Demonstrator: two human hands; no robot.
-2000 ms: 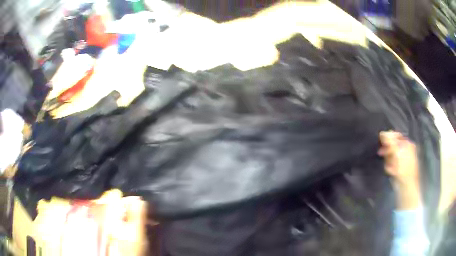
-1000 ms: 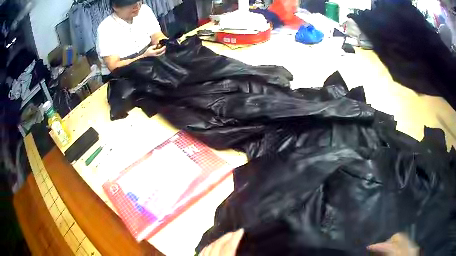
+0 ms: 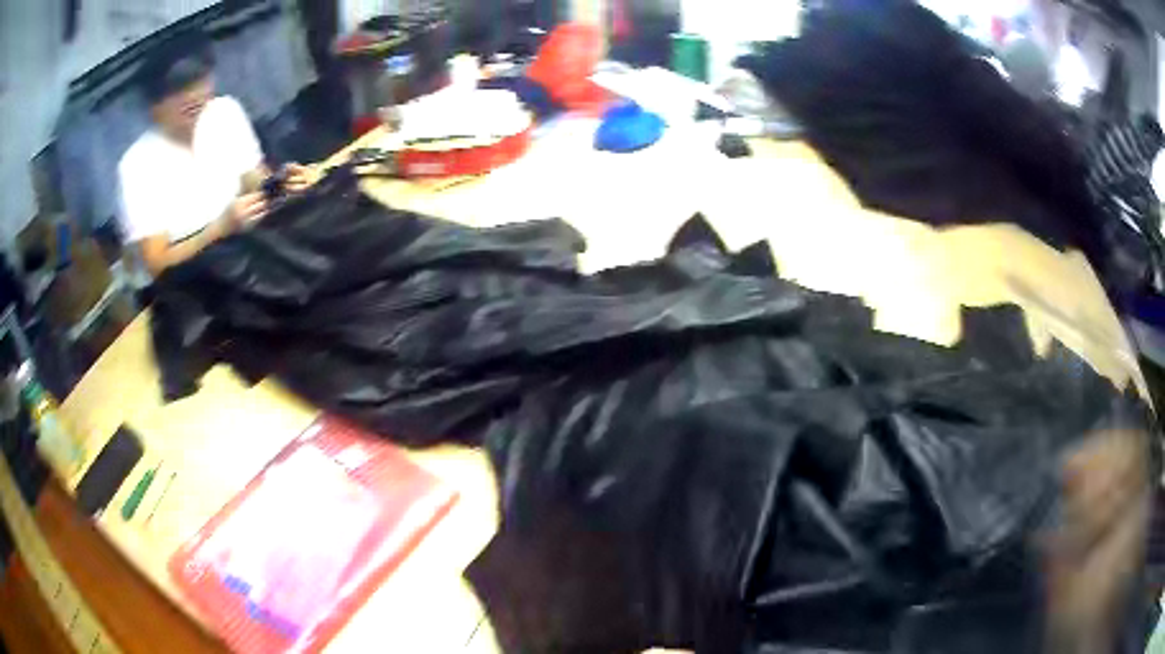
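Observation:
A large black shiny jacket (image 3: 818, 498) lies creased and spread at the front right of the table, its lower part cut off by the bottom edge. My right hand (image 3: 1101, 517) is at the far right over the jacket. It is strongly blurred, so its grip and anything in it cannot be told. My left hand is nearly all out of the picture; only a tiny skin-toned sliver at the bottom edge (image 3: 667, 650) may be part of it. More black shiny garments (image 3: 447, 307) lie heaped against the jacket, reaching to the back left.
Pale table (image 3: 613, 192) holds a red and white packet (image 3: 313, 530), a dark flat object (image 3: 110, 470), a green tool (image 3: 139, 493), a red-sided tray (image 3: 466, 156) and a blue item (image 3: 629, 127). A person in white (image 3: 192, 173) sits back left. Dark cloth (image 3: 933, 115) lies back right.
The view has swung, so the table and person sit further left. My right hand shows higher and further right. My left hand has almost left the picture at the bottom.

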